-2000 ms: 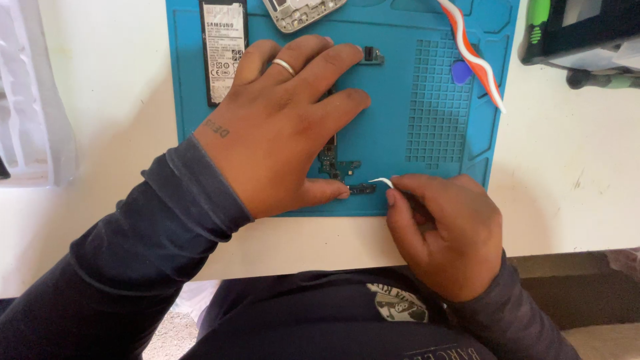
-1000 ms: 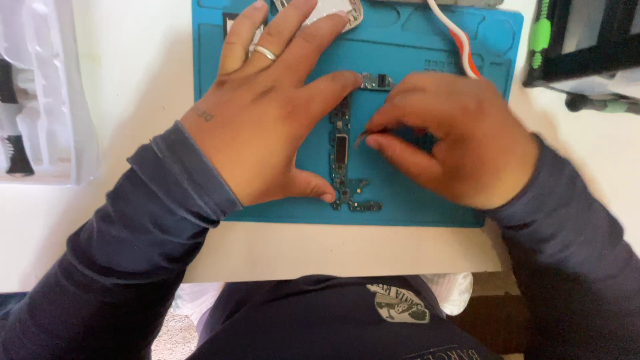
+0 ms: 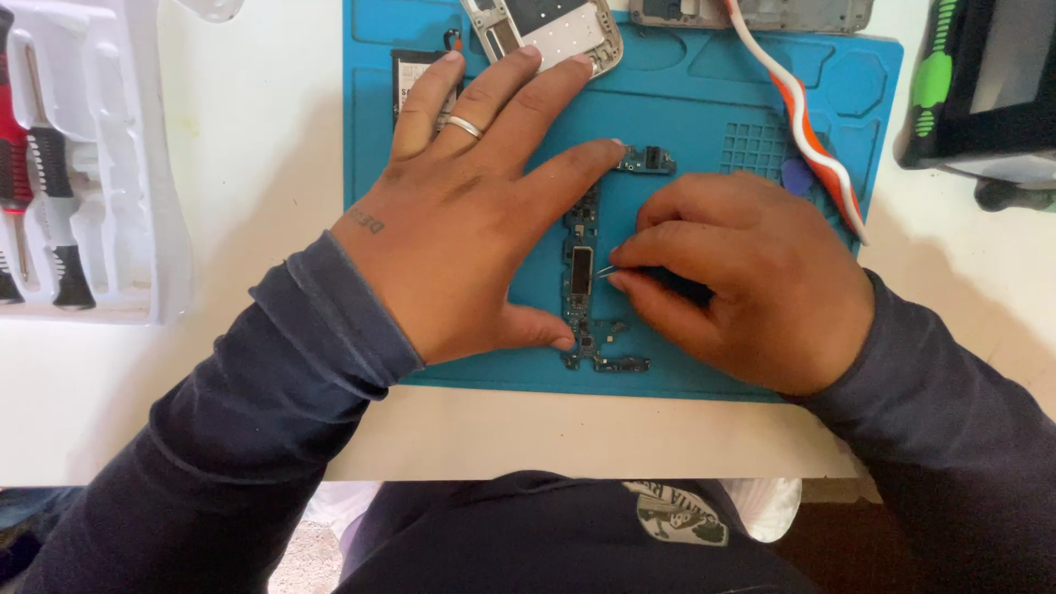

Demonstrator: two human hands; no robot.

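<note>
A phone logic board (image 3: 581, 272) lies on the blue silicone repair mat (image 3: 462, 376). My left hand (image 3: 462, 198) is spread over it, thumb on its lower end and index fingertip at its upper arm, holding nothing between the fingers. My right hand (image 3: 742, 280) pinches a thin metal tool, perhaps tweezers (image 3: 607, 271), whose tip is beside the dark rectangular chip at the board's middle; most of the tool is hidden by the hand. Partly under my left fingers lies a phone battery (image 3: 408, 78). Two other left fingertips reach the edge of a phone frame (image 3: 569, 33).
A white plastic tray (image 3: 136, 165) with screwdrivers (image 3: 58, 206) stands at the left. An orange and white curved tool (image 3: 796, 107) crosses the mat near a purple pick (image 3: 797, 176). Another phone frame (image 3: 759, 12) is at the top, and a black case with green parts (image 3: 932, 82) at the right.
My right hand has moved from the board's lower end up to beside its middle with the tool. My left thumb and fingers have shifted, uncovering more of the board. The view has shifted somewhat.
</note>
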